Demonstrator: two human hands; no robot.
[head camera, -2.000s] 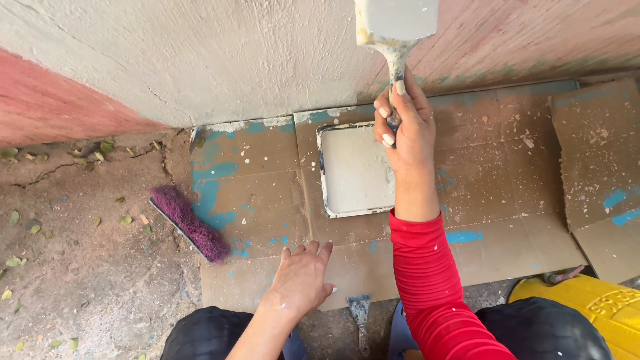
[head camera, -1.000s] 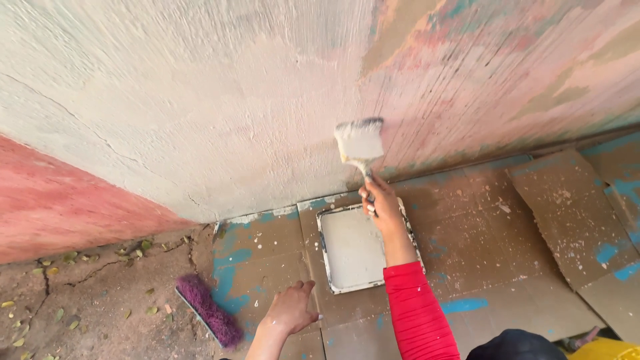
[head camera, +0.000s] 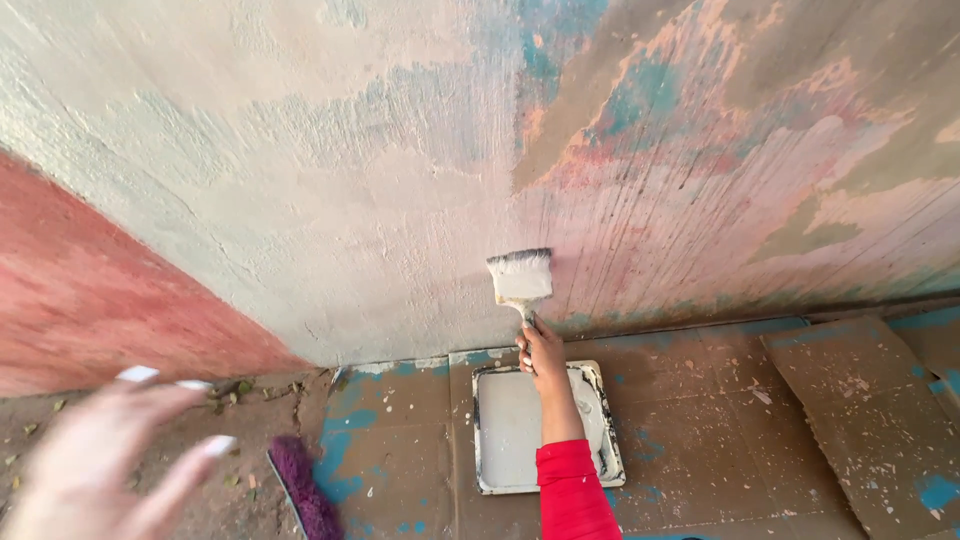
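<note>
My right hand (head camera: 541, 349), below a red sleeve, grips the handle of a wide paintbrush (head camera: 523, 277) coated with white paint. The brush's dark bristle tips point up at the lower part of the painted wall (head camera: 390, 247); whether they touch it I cannot tell. Beneath that forearm lies a paint tray (head camera: 484, 450) with white paint in it. My left hand (head camera: 112, 457), blurred and with nothing in it, is raised at the lower left, its fingers apart. A purple fluffy roller or brush head (head camera: 304, 487) rests on the ground between that hand and the tray.
Flattened cardboard (head camera: 675, 435) with blue and white paint spots runs along the foot of the wall, and another sheet (head camera: 862, 405) overlaps it at the right. Cracked ground (head camera: 255, 457) with dry leaves lies at the left. A red area (head camera: 112, 285) covers the wall's lower left.
The view has tilted up to the wall. My left hand, low over the cardboard before, has moved left and up. The brush, upright in my right hand throughout, is now farther out towards the wall than at first.
</note>
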